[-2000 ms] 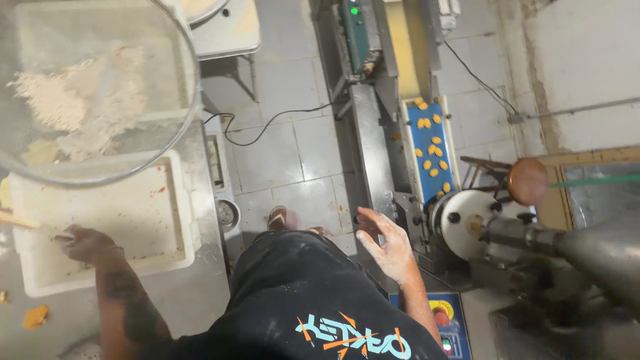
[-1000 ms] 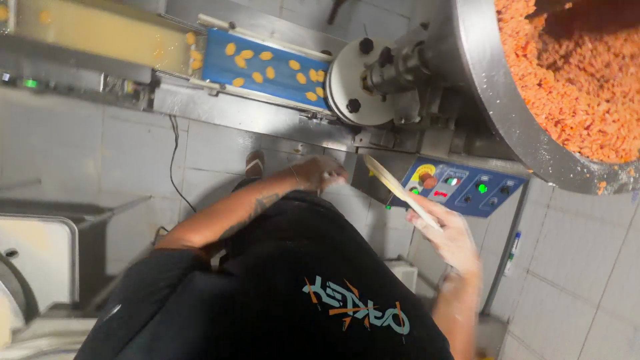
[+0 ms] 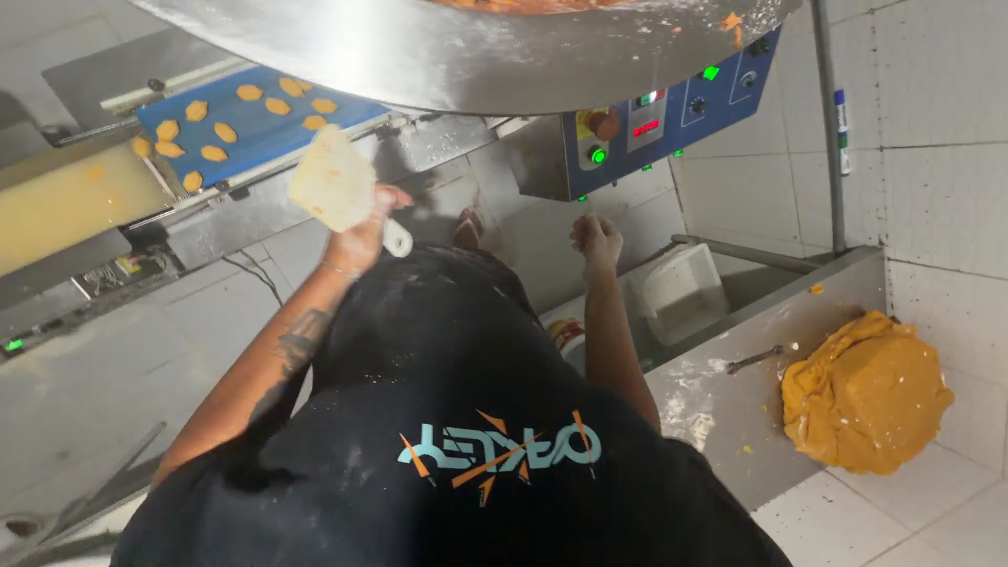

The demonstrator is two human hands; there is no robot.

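Note:
My left hand (image 3: 362, 232) grips a pale plastic dough scraper (image 3: 335, 177) whose handle, with a hole in its end, sticks out below the fingers. The broad blade points up toward the blue conveyor belt (image 3: 228, 118), which carries several small orange dough pieces (image 3: 250, 93). My right hand (image 3: 597, 236) is below the blue control panel (image 3: 693, 102), fingers curled, with no object visible in it. At the top, a large steel bowl (image 3: 504, 67) holds an orange filling, of which only a strip shows. A big orange dough mass (image 3: 870, 394) lies at the right.
The dough mass sits on a steel table (image 3: 709, 425), near a small metal tool (image 3: 754, 360). Beyond my right forearm is a white plastic bin (image 3: 685, 291). A marker (image 3: 843, 130) is at the wall. A cable (image 3: 256, 276) runs on the tiled floor (image 3: 173, 378) beneath the machine.
The view has swung widely from the tray table to the machine. The scraper, in my right hand one second ago, is now in my left hand. The right hand has let it go.

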